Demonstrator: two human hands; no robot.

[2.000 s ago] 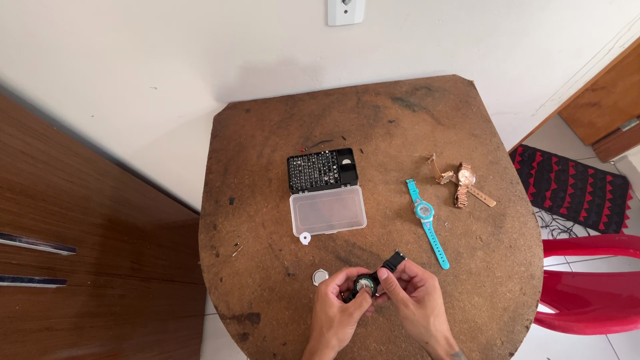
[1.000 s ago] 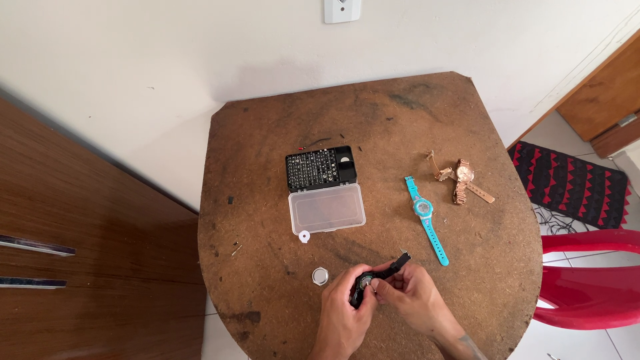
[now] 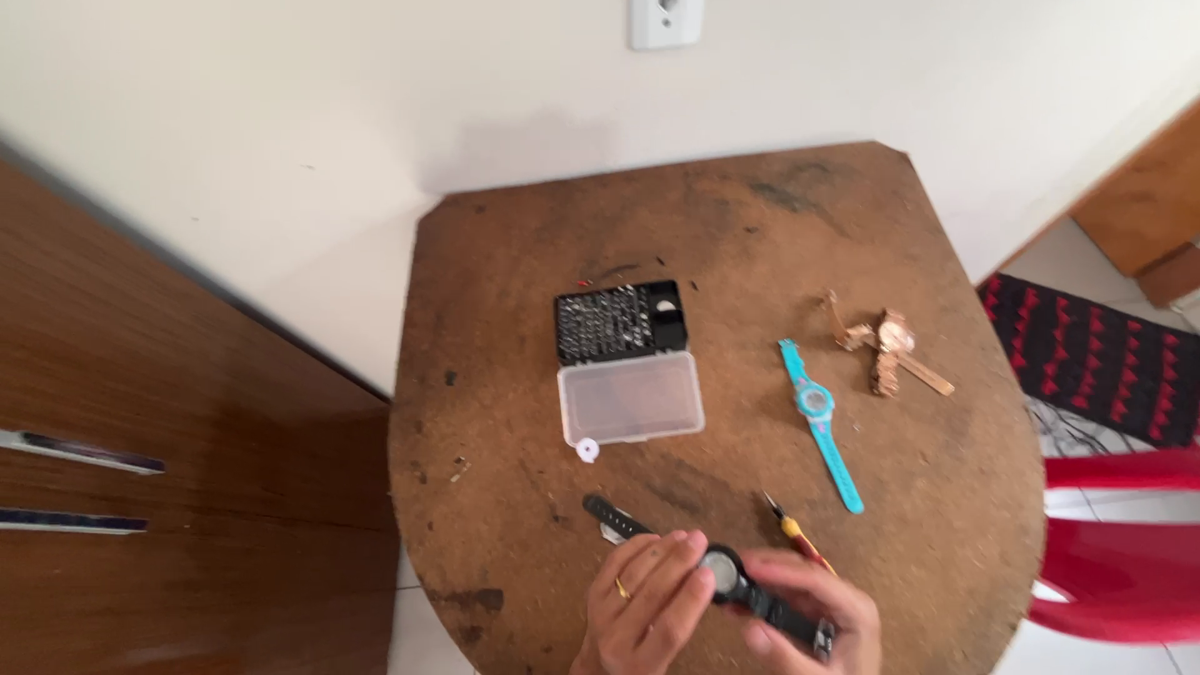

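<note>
Both hands hold a black wristwatch (image 3: 724, 570) low over the table, its round pale face or back turned up. My left hand (image 3: 647, 600), with a ring on one finger, grips the side of the case, and the holed strap end sticks out past it. My right hand (image 3: 816, 609) holds the buckle half of the strap. Under the holed strap end, a round pale piece (image 3: 611, 532) is partly hidden. A screwdriver with a yellow and red handle (image 3: 793, 528) lies just beyond my right hand, its tip pointing away from me.
Beyond the hands lies an opened case of small metal bits (image 3: 605, 323) with a clear lid (image 3: 633, 398); a white disc (image 3: 587, 450) touches the lid's corner. A turquoise watch (image 3: 814, 400) and a rose-gold watch (image 3: 894, 336) lie to the right. A red chair (image 3: 1125, 572) stands beside the table.
The black watch has been turned so its holed strap end points left and its round side faces up. The screwdriver now shows on the table by my right hand.
</note>
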